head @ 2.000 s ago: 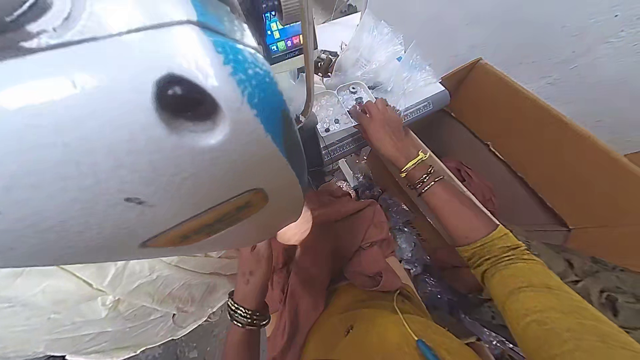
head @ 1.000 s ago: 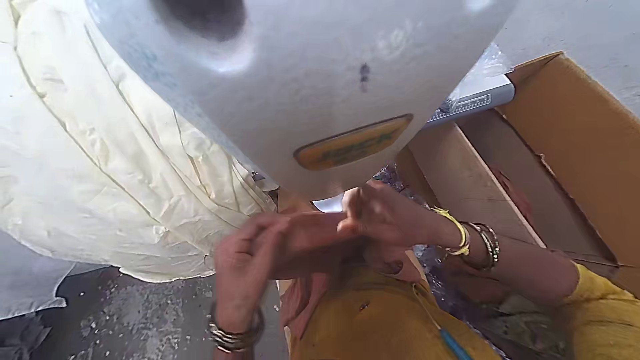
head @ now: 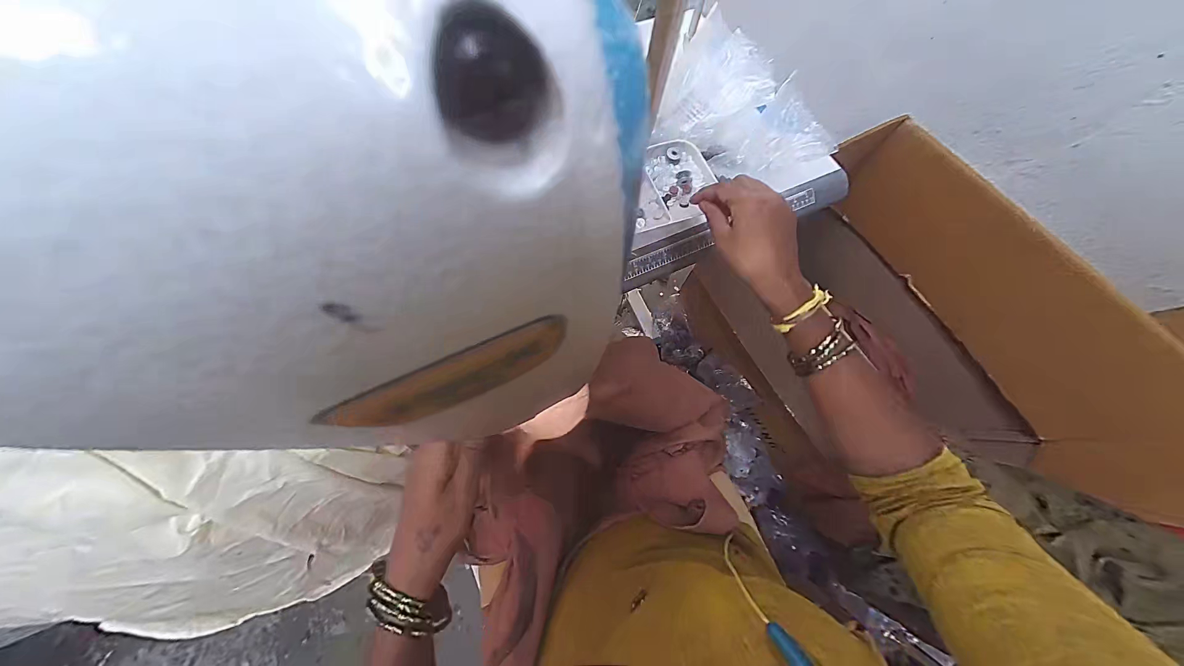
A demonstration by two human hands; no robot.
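My right hand (head: 751,227) reaches to the edge of a white plastic tray (head: 708,171) that holds small buttons (head: 683,185); thumb and forefinger are pinched together, and whether a button is between them cannot be told. My left hand (head: 453,486) is at the dusty-pink cloth (head: 652,398) under the head of a white sewing machine (head: 231,250), its fingers mostly hidden by the machine. The cloth lies bunched over my lap. A blue-handled tool on a yellow cord (head: 786,645) hangs against my yellow garment.
Clear plastic bags (head: 740,83) lie behind the tray on the machine table (head: 819,185), which has a ruler strip along its edge. An open cardboard box (head: 1008,268) stands at the right. Cream fabric (head: 185,527) spreads at the left, and dark cloth (head: 1073,536) lies at lower right.
My right hand has moved from the cloth beneath the machine head to the button tray, where it also was two seconds ago. The view has shifted strongly.
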